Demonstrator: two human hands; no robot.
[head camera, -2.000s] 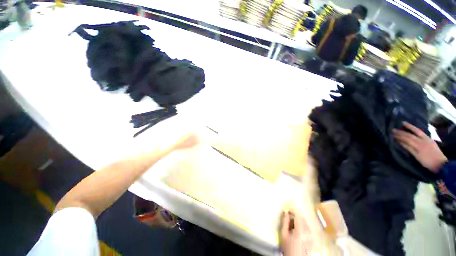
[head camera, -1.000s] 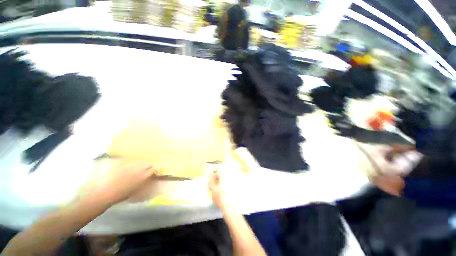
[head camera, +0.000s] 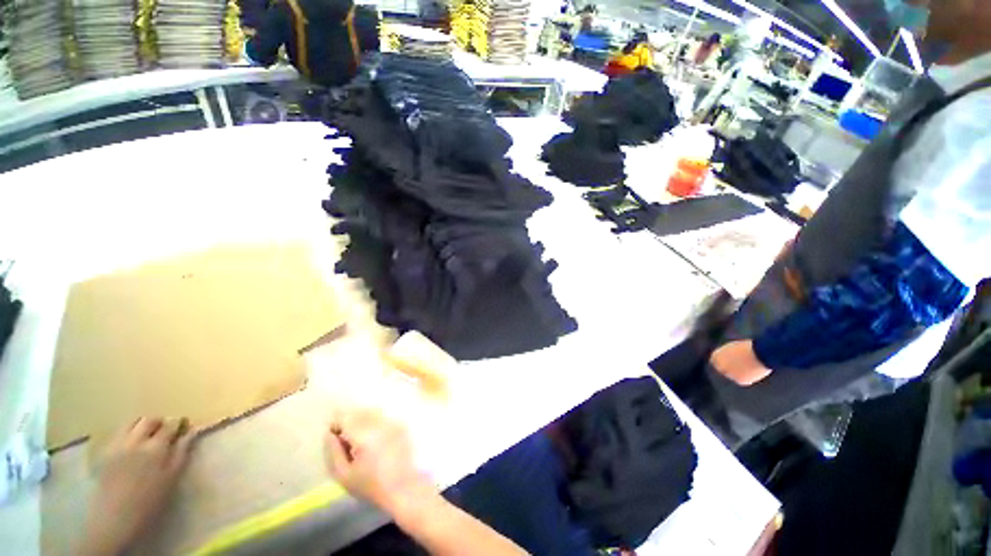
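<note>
A flat tan card sheet (head camera: 185, 337) with a notched right edge lies on the table in front of me. My left hand (head camera: 147, 465) rests at its front edge, fingers bent; whether they grip it is unclear. My right hand (head camera: 375, 462) is just right of the card, fingers curled and blurred; I cannot tell whether they hold anything. A pale tan block or folded piece (head camera: 421, 364) lies beyond my right hand. A long heap of black fabric pieces (head camera: 446, 234) with ragged edges lies behind it.
Yellow tape (head camera: 272, 521) runs along the front edge. Black fabric (head camera: 630, 462) lies below the table edge. A person in blue sleeves (head camera: 858, 304) is at the right. A red pot (head camera: 688, 176), a row of dark strips (head camera: 706, 214) and black heaps (head camera: 641, 106) are beyond.
The view has swung right, so the left black heap is nearly out of the picture and the neighbour has come into view. My hands stay near the card's front edge, now farther apart.
</note>
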